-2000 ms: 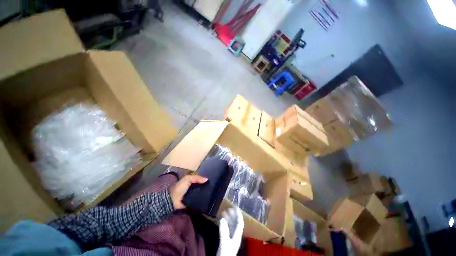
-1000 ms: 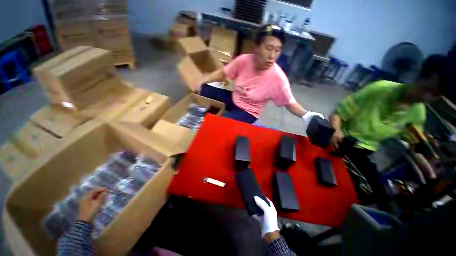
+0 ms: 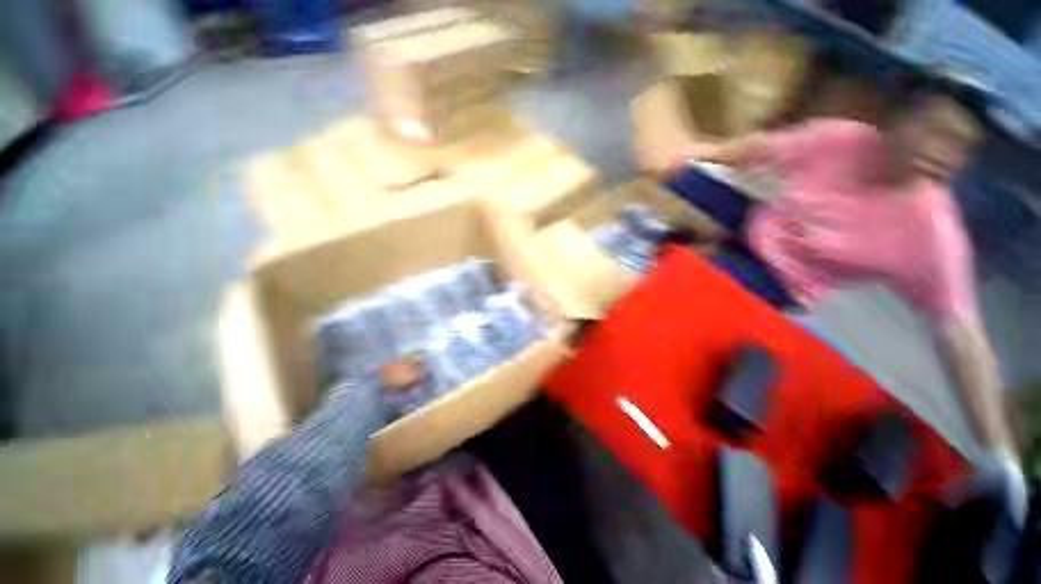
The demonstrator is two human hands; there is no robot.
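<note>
The frame is blurred. My left hand (image 3: 400, 374), bare, is low inside the open packing carton (image 3: 377, 245), at the near side of the shiny grey bagged housings (image 3: 440, 325); its fingers are too blurred to read. My right hand (image 3: 761, 559), in a white glove, shows only as a sliver at the bottom edge, against the lower end of a black housing (image 3: 745, 496); its grip cannot be made out. More black housings, one of them (image 3: 748, 388) farther back, are on the red table (image 3: 639, 342).
A slim white stick (image 3: 643, 422) lies on the table. A person in pink (image 3: 868, 217) sits beyond it, one gloved hand at the table's right end. A second packing carton (image 3: 577, 268) stands between. Closed cartons (image 3: 331, 171) are behind. Another carton's edge (image 3: 114, 456) is at lower left.
Two seconds ago my left hand held a dark housing above the carton; one second ago it was down inside it, without that piece. The view has since swung left, moving the table right.
</note>
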